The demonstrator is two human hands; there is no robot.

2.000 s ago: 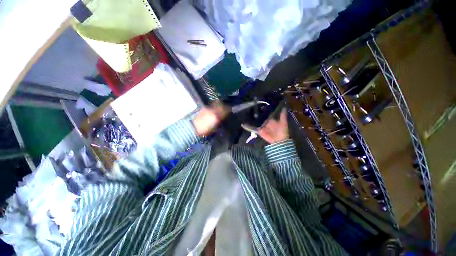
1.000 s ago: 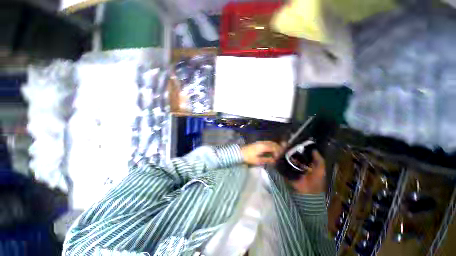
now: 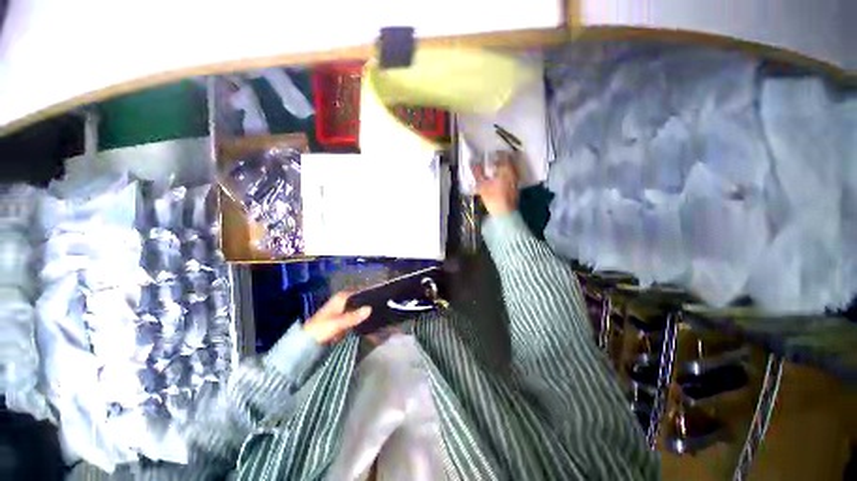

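My left hand [image 3: 336, 318] holds the left end of a black elongated unit [image 3: 399, 293] with a shiny silver loop on its face, low in front of my body. My right hand [image 3: 498, 181] reaches forward onto the lower part of a white pad [image 3: 528, 117]; its fingers are spread and slightly blurred, and I cannot tell if they hold anything. Two short dark sticks [image 3: 507, 137] lie on the pad just beyond the fingers. A flat white sheet stack [image 3: 374, 207] lies ahead of the unit.
An open brown carton [image 3: 225, 221] with glinting packets sits left. A red basket [image 3: 336, 105] is behind, partly covered by a yellow sheet [image 3: 451, 83]. Filled bags [image 3: 132, 310] lie left, more pale bags right. A wire rack [image 3: 662, 376] holds black units. A wood-edged shelf [image 3: 489, 42] overhangs.
My right hand has left the black unit and moved forward to the white pad. My left hand now holds the unit alone. The view has shifted, showing the shelf edge.
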